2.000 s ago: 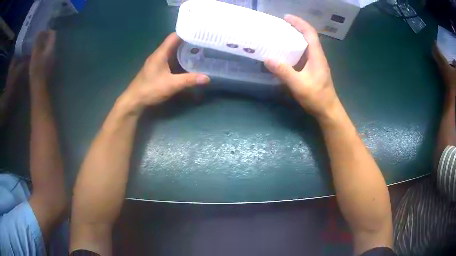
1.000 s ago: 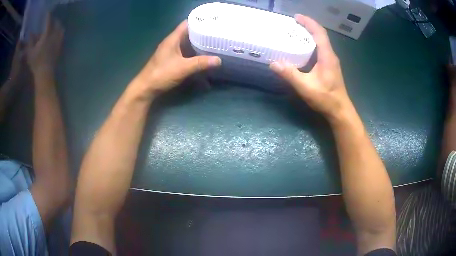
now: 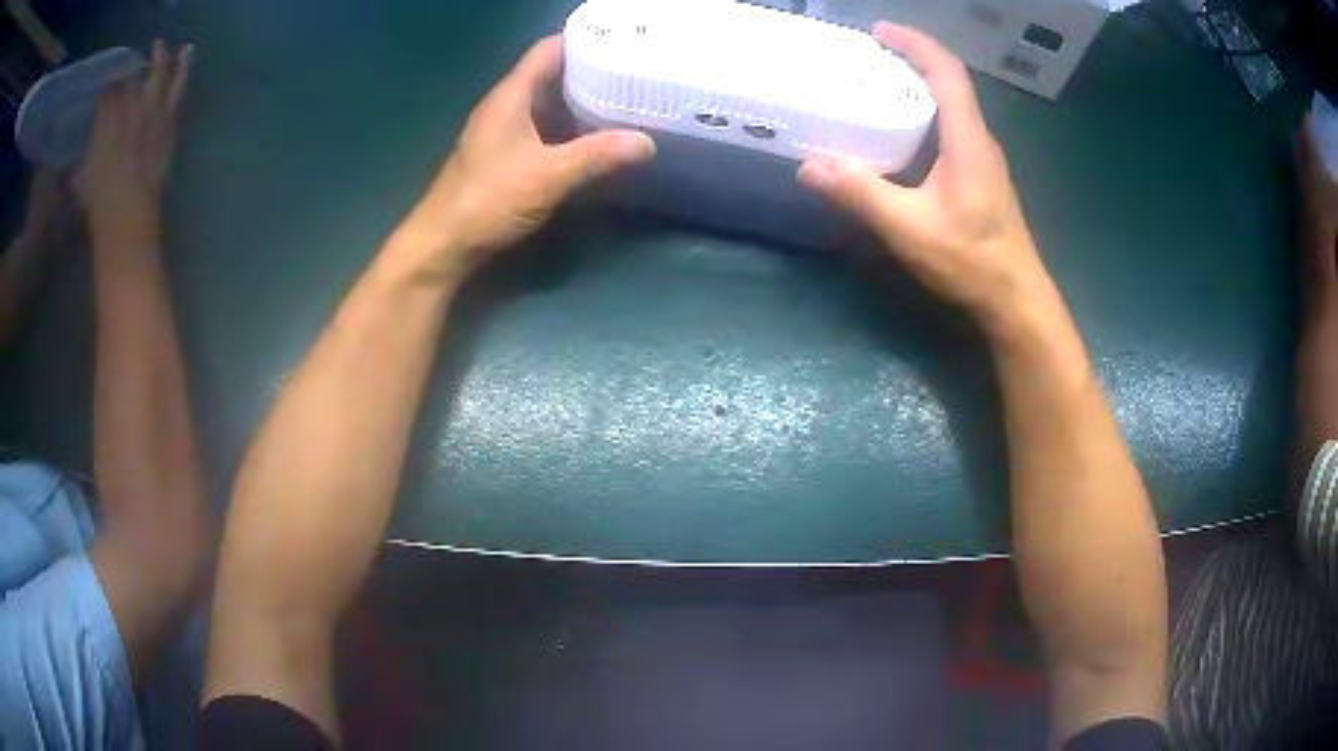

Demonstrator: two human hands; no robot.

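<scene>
A long oval appliance (image 3: 748, 74) with a white ribbed band and two small dark ovals on its near edge is at the top centre. A darker bluish-grey body (image 3: 734, 188) shows below the white part. My left hand (image 3: 514, 162) grips its left end, thumb on the near edge. My right hand (image 3: 939, 176) grips its right end, thumb near the lower edge and fingers behind. The far side and the underside are hidden.
A white carton (image 3: 1027, 44) with dark printed icons is at the back right, near dark cables (image 3: 1225, 44). At the left, another person's hands (image 3: 125, 140) touch a pale oval piece (image 3: 71, 110). Another person's arm (image 3: 1316, 338) is at the right edge of the green tabletop (image 3: 704, 367).
The white part was tilted with a gap above the lower part; now it sits closed on it. Both hands and the appliance have shifted slightly right in view.
</scene>
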